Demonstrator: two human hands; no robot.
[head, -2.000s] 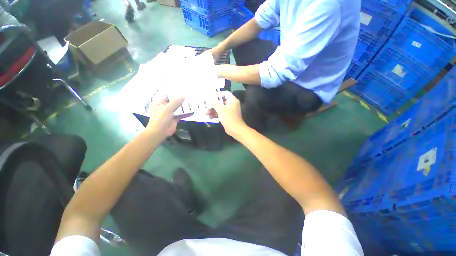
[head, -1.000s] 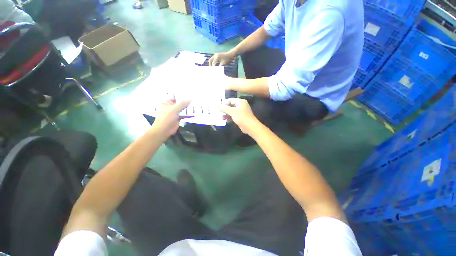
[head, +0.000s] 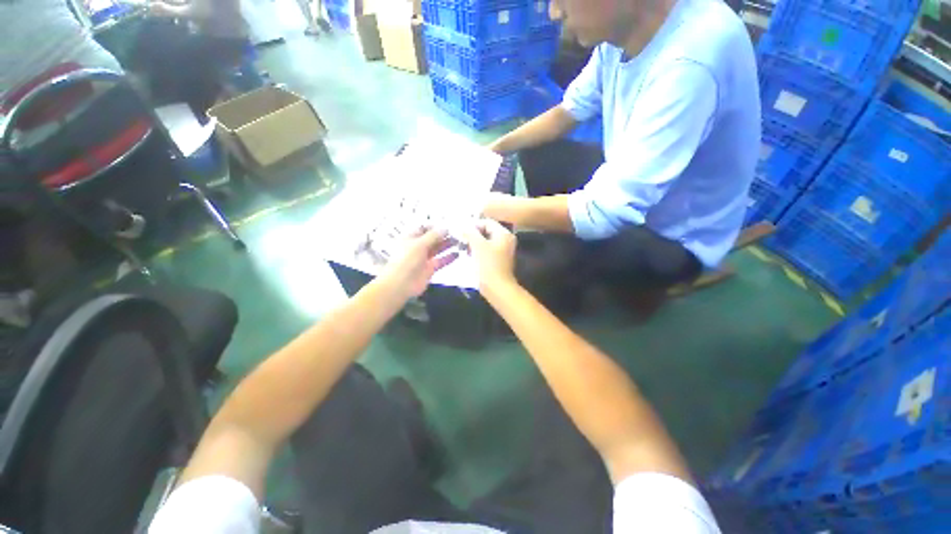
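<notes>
White printed paper slips (head: pixel 391 224) with short dark marks lie on a low black crate (head: pixel 448 311) in front of me. The papers are overexposed, so single pieces are hard to tell apart. My left hand (head: pixel 422 261) is at the near edge of the papers with its fingers spread; glare hides whether it grips a slip. My right hand (head: pixel 492 250) is close to its right, fingers bent at a white slip (head: pixel 463 246) between the hands. Its fingertips are partly lost in glare.
A person in a light blue shirt (head: pixel 667 136) sits low across the crate, hands at the papers. An open brown carton (head: pixel 273 136) stands on the floor. Blue crates (head: pixel 855 407) are stacked at right and behind. A red-seated chair (head: pixel 99 156) and a black chair (head: pixel 115 407) are at left.
My hands have come closer together. The wide white sheet seen between them earlier no longer spans them, and more printed slips show at left. The view has shifted, and the other person's head has come into view.
</notes>
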